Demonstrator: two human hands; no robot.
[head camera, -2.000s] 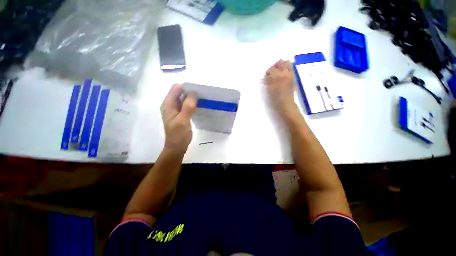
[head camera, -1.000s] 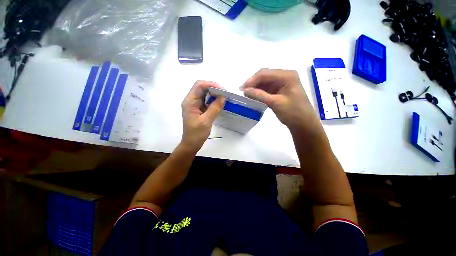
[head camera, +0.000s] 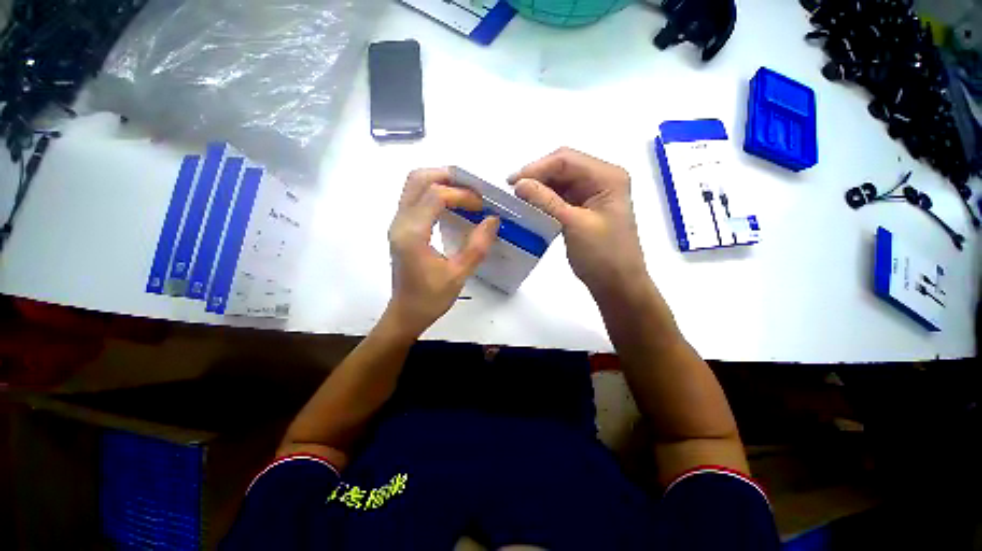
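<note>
A white-grey retail box (head camera: 500, 262) with a blue band below its end flap is held tilted above the table in front of me. My left hand (head camera: 433, 250) grips its left side, with the thumb and a finger at the blue band. My right hand (head camera: 585, 212) has its thumb and fingers at the upper right edge of the flap. The fingertips hide parts of the flap, and the box's far side is hidden.
Several finished boxes (head camera: 205, 231) overlap at left. A clear bag (head camera: 232, 75) and a smartphone (head camera: 396, 90) lie behind. Right are a retail box (head camera: 707, 188), blue trays (head camera: 781, 118), another box (head camera: 910, 282), loose cables (head camera: 902, 199) and a black cable heap (head camera: 888, 81).
My right hand has come from the table at right to the box. In the last second, my left fingers have shifted and spread along the box's edge, and the box has tilted more.
</note>
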